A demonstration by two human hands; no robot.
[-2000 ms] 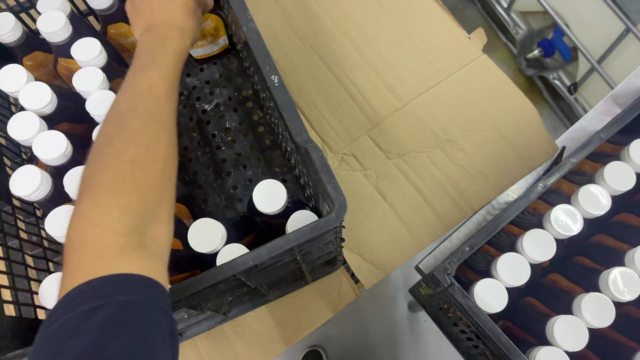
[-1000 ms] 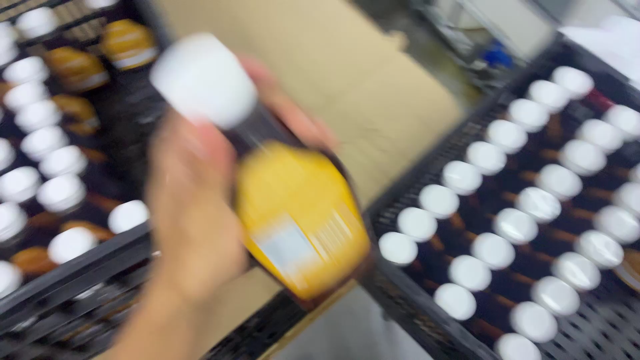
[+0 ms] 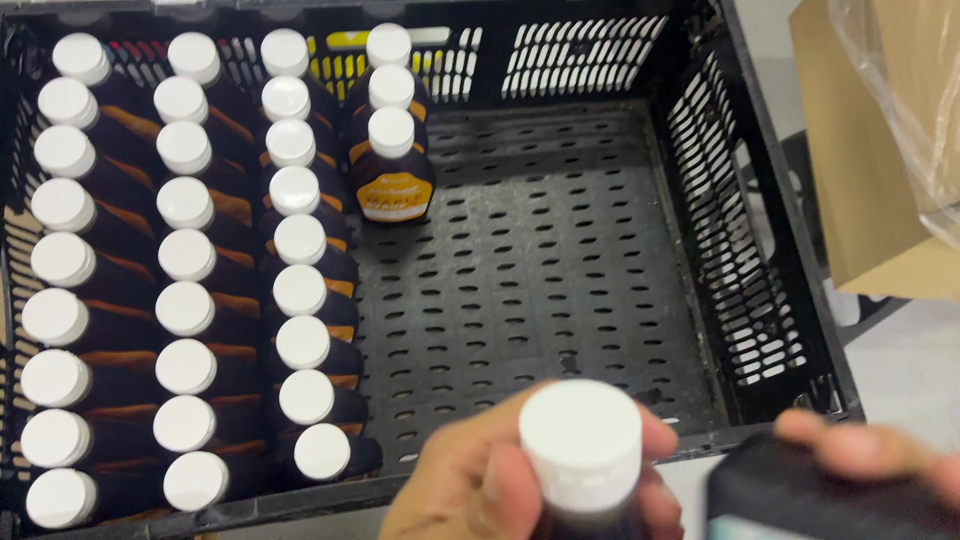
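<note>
At the bottom centre my left hand (image 3: 480,472) grips a dark syrup bottle with a white screw cap (image 3: 581,442), its body cut off by the frame's edge. My right hand (image 3: 862,450), blurred at the lower right, has its fingers on a black object (image 3: 810,487) with a pale patch; what it is cannot be told. Beyond both hands lies a black plastic crate (image 3: 525,300). Rows of upright white-capped syrup bottles fill its left part. A shorter row at its back middle ends in a maple syrup bottle (image 3: 394,196) with an orange label.
The crate's slotted right wall (image 3: 735,225) and near rim (image 3: 247,510) lie beyond the hands. An open cardboard box (image 3: 840,187) with clear plastic film (image 3: 900,112) stands to the right. Pale floor (image 3: 915,360) shows below it.
The view has swung to the crate on the right. A hand reached into the other crate, then held up a yellow-labelled bottle; now my left hand holds a bottle low, and a black object shows by my right.
</note>
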